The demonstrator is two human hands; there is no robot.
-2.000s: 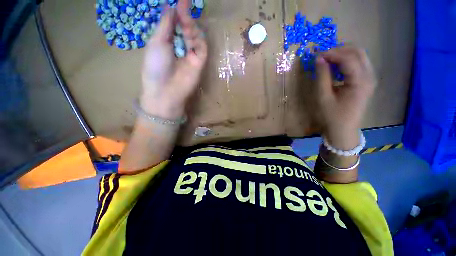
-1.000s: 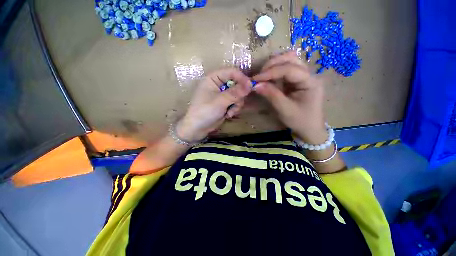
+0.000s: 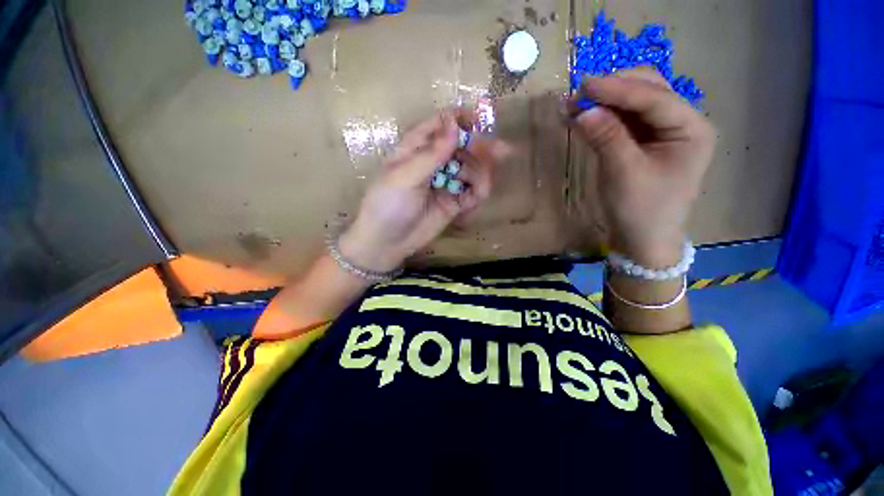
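My left hand [image 3: 412, 194] is palm up at the middle of the bench. It holds several blue-and-white small assemblies [image 3: 448, 178] in the palm and one between thumb and fingertips. My right hand [image 3: 651, 160] is at the near edge of the pile of blue plastic inserts [image 3: 620, 50] and partly covers it. A small blue piece [image 3: 584, 101] shows at its thumb and index fingertips. A heap of blue-and-white assemblies [image 3: 254, 31] lies at the back left. A white round disc [image 3: 520, 51] lies between the piles, with dark smudges around it.
Brown cardboard [image 3: 242, 165] with shiny tape [image 3: 370, 138] covers the bench. A curved dark rim [image 3: 109, 155] runs down the left. An orange sheet [image 3: 107, 318] is at lower left. A blue bin [image 3: 845, 165] stands at right. Yellow-black tape [image 3: 732, 279] marks the grey floor.
One second ago my fingertips met over a blue piece. Now the hands are apart: my right hand has moved right to the blue pile, and my left palm is more open, showing its assemblies.
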